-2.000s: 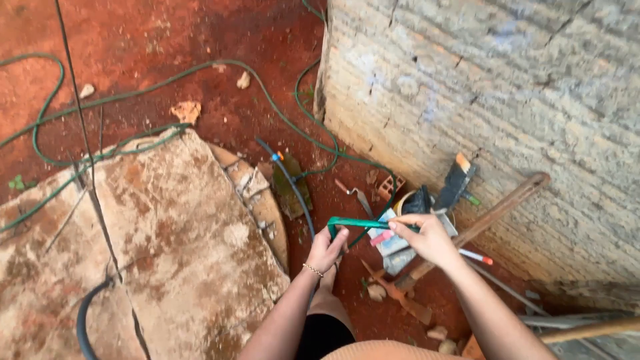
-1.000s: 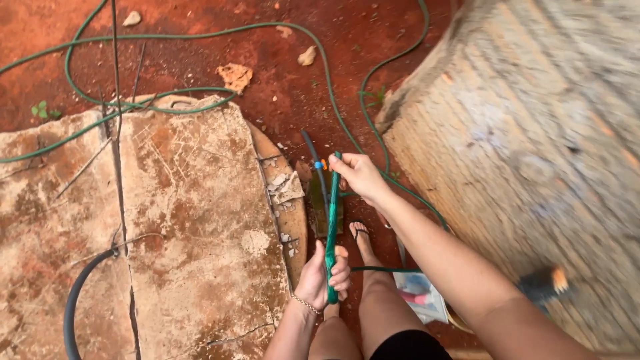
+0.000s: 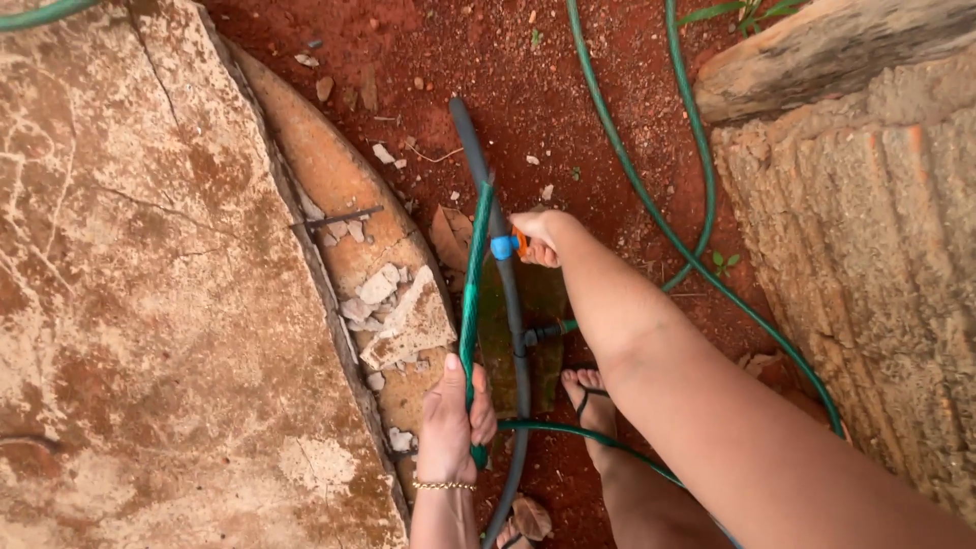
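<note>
My left hand (image 3: 457,408), with a chain bracelet at the wrist, is closed around a green garden hose (image 3: 473,282), whose end points up and away from me. Beside it runs a dark grey pipe (image 3: 518,305) with a blue valve fitting (image 3: 502,247) on it. My right hand (image 3: 540,238) has its fingers on the orange handle (image 3: 520,241) of that fitting. Lower on the pipe, a black connector (image 3: 543,334) joins a green hose.
A cracked concrete slab (image 3: 175,305) lies at the left, with broken pieces (image 3: 415,320) along its curved edge. Another green hose (image 3: 637,171) crosses the red soil. A rough wall (image 3: 869,252) stands at the right. My sandalled foot (image 3: 591,396) is near the pipe.
My right hand has left the end of the green hose and moved to the orange handle. My left hand still holds the hose. The view has moved closer to the pipe.
</note>
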